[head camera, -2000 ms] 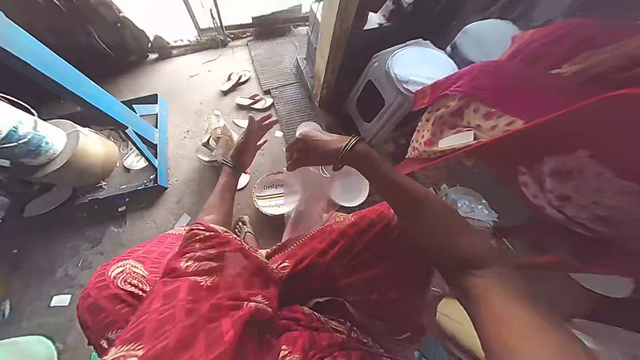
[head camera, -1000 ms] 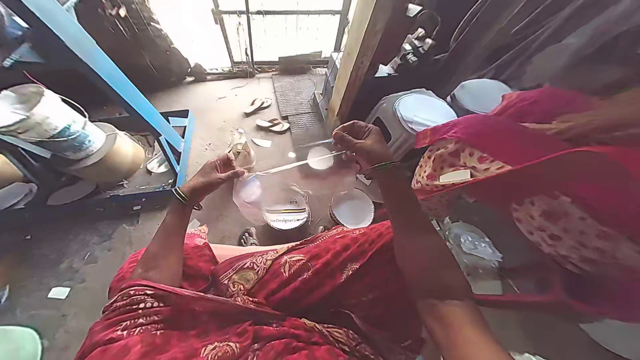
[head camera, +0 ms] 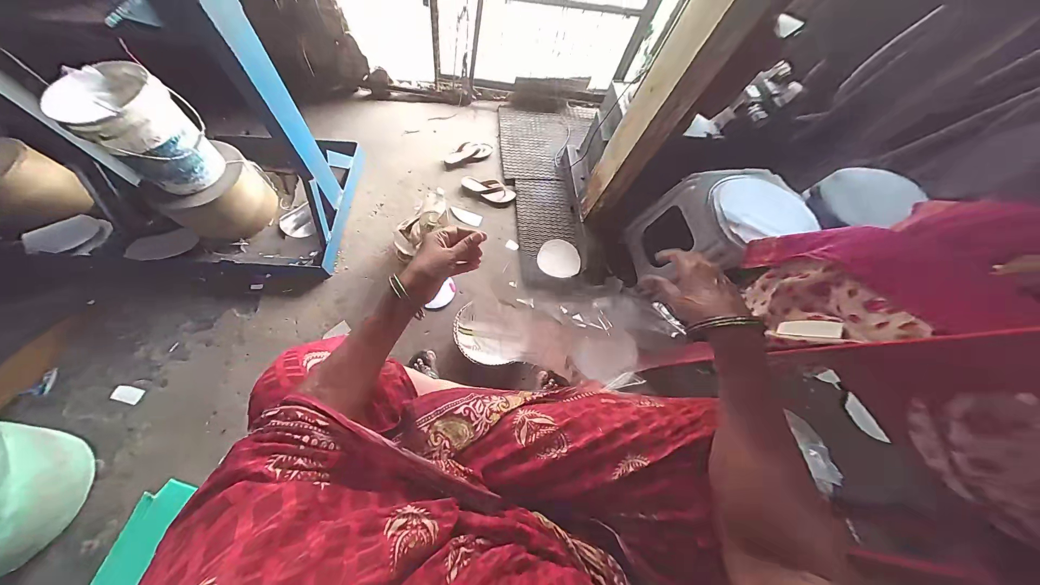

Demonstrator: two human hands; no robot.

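My left hand (head camera: 445, 260) is raised near the middle with its fingers curled together; whether thin film is pinched in them, I cannot tell. Farther right, my right hand (head camera: 695, 288) has bent, partly spread fingers beside shiny clear plastic film (head camera: 668, 318); its grip on the film is unclear. Blurred translucent film seems to spread between the hands, low over my lap. Beneath and beyond it lies a round disc stack with a printed face (head camera: 487, 335), near my feet. A pale round disc (head camera: 605, 353) shows hazily through the film.
Sandals (head camera: 487, 190) and a small white disc (head camera: 559, 258) lie on the floor ahead. A blue metal frame (head camera: 341, 203) and a paint-stained bucket (head camera: 142, 130) stand left. At right are a plastic stool (head camera: 699, 215) bearing round white sheets and a person in pink cloth (head camera: 886, 236).
One second ago my hands held clear film stretched between them. Since then my right hand has moved right, away from my left, and the film has dropped lower and blurred.
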